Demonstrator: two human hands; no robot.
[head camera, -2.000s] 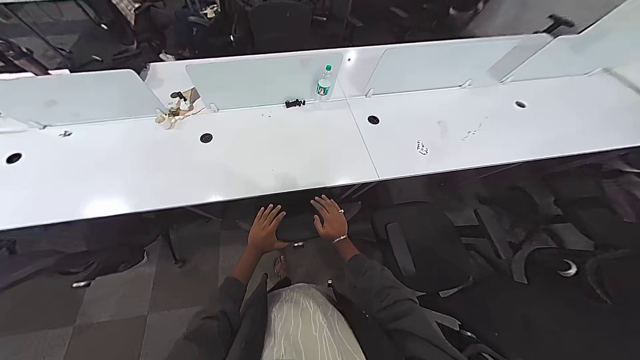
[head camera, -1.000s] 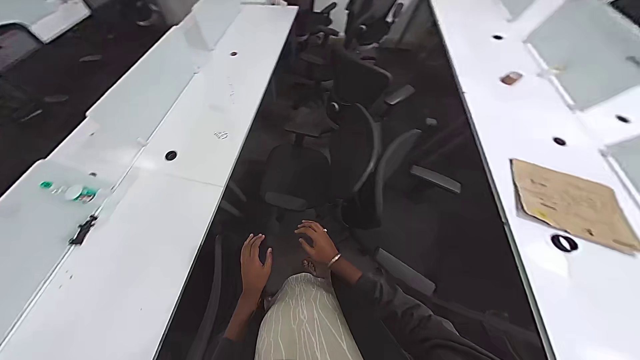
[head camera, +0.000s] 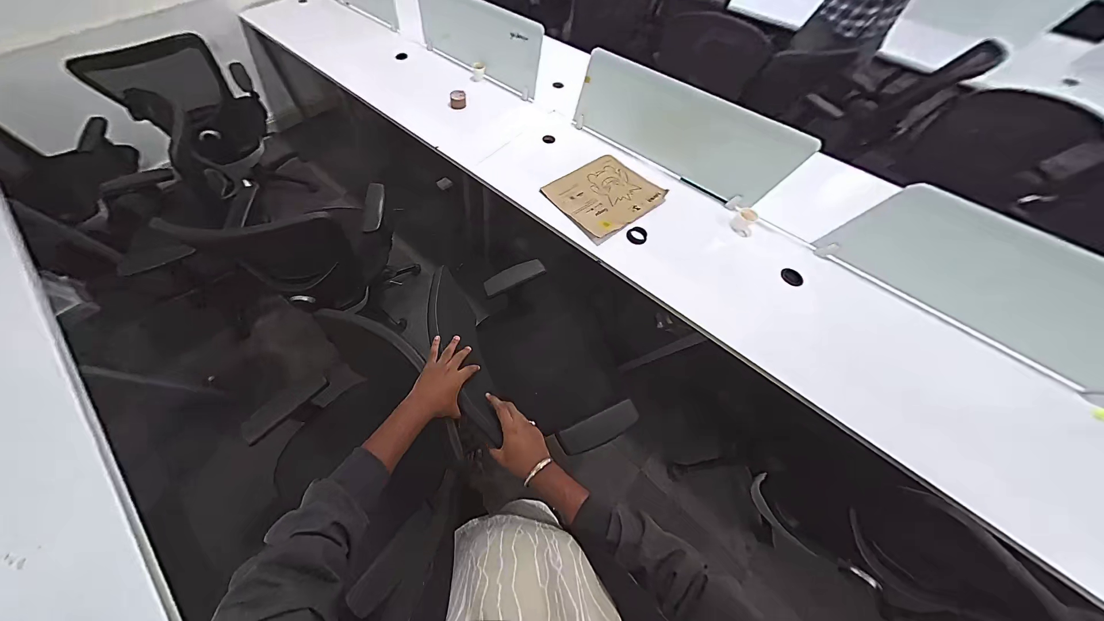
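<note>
My left hand (head camera: 443, 378) rests with spread fingers on the top of a black office chair's backrest (head camera: 457, 323). Lower on the same backrest is my right hand (head camera: 520, 438), its thumb and fingers around the edge; a bracelet circles that wrist. The chair stands between two rows of white desks, with its armrests (head camera: 599, 425) out to the right. Its seat is mostly hidden in the dark.
Along the right runs a white desk (head camera: 733, 293) with frosted dividers (head camera: 694, 125), a flat piece of brown cardboard (head camera: 604, 197), a black ring (head camera: 636, 235) and tape rolls (head camera: 743, 222). More office chairs (head camera: 194, 129) crowd the left. Another desk edge (head camera: 78, 414) borders the far left.
The view has swung far round to the right, from the desk with the bottle to the one with the cardboard. My hands, apart in the air a second ago, are now on a chair's backrest.
</note>
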